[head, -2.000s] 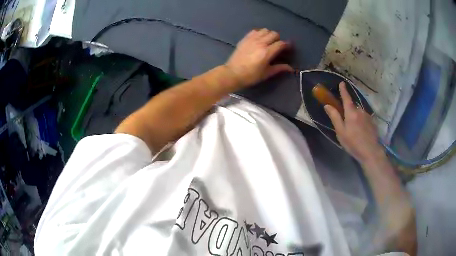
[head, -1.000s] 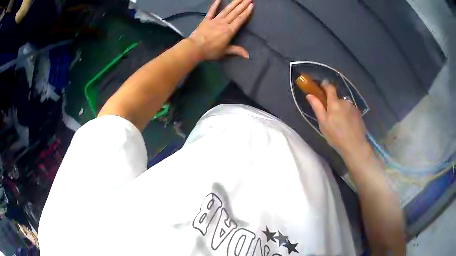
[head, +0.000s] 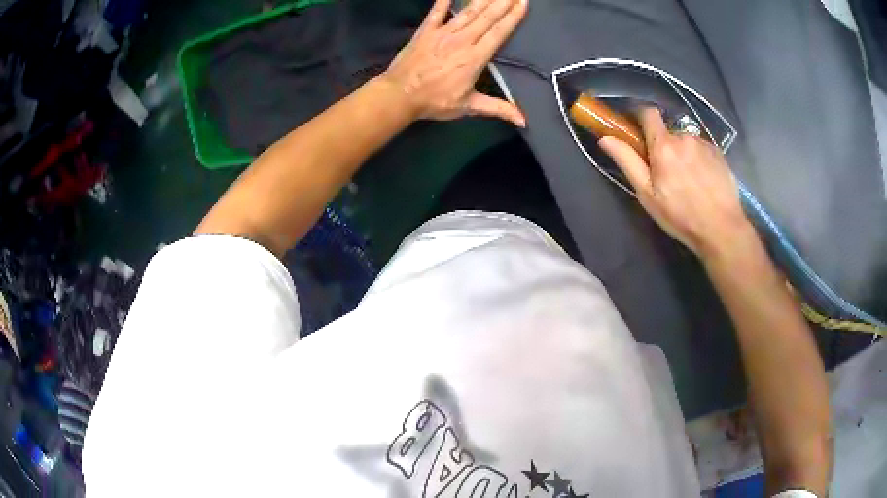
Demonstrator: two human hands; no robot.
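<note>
A large dark grey garment panel point(head: 778, 97) covers the table and hangs towards me past its near edge. The steam iron point(head: 636, 163) has a dark pointed plate with a pale rim and an orange-brown handle. It rests on the panel with its point towards the upper left. My right hand point(head: 686, 180) grips the iron's handle. My left hand point(head: 452, 68) is spread flat, palm down, at the panel's left edge, left of the iron's tip. A dark seam line runs from near my left fingers towards the iron. The fingertips of my left hand reach the picture's top edge.
A green-rimmed basket point(head: 192, 107) with dark cloth stands on the floor at upper left. Blue and yellow hoses point(head: 802, 267) trail from the iron to the right. Stained white table cover point(head: 725, 443) shows at lower right. Blurred cloth clutter lies at far left.
My view has turned, so the panel and basket appear shifted. The iron sits closer to the panel's left end and to my left hand. My left hand stays spread; my right hand still holds the iron.
</note>
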